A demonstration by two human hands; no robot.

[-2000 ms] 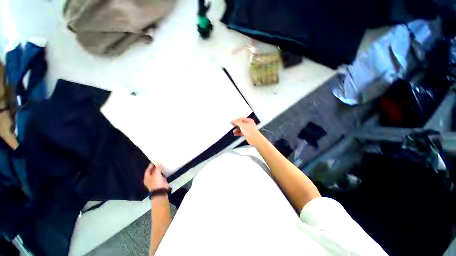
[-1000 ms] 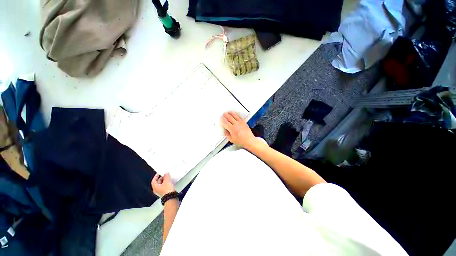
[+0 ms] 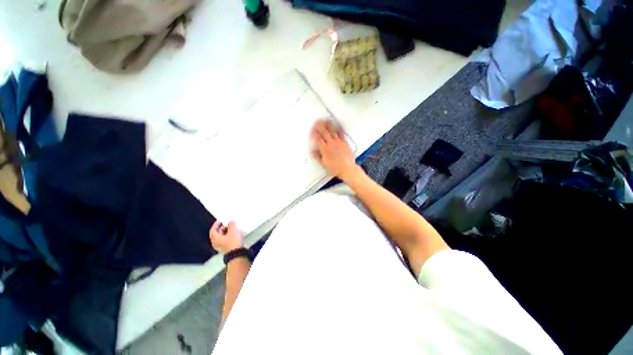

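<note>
The white pattern template (image 3: 243, 163) lies flat at the table's near edge, with a thin dark line along its far right side and a small dark curve at its far left. My left hand (image 3: 226, 237) is at its near left corner, fingers curled on the edge. My right hand (image 3: 333, 147) lies flat on its right end, fingers spread and slightly blurred, holding nothing. Dark panels (image 3: 90, 187) lie against the template's left side. Any cloth under the template is mostly hidden.
A khaki weight (image 3: 357, 64) with pink ties stands beyond the template beside a small dark patch (image 3: 396, 46). A dark stack (image 3: 430, 21) is at the far right, beige cloth (image 3: 125, 31) at the far left. A green-banded marker (image 3: 256, 12) is cut off at the top. Bags and bins are right.
The dark strip seen along the template's near edge two seconds ago is mostly out of sight. My right hand has gone from gripping the edge to lying flat, and has since slid slightly away from me.
</note>
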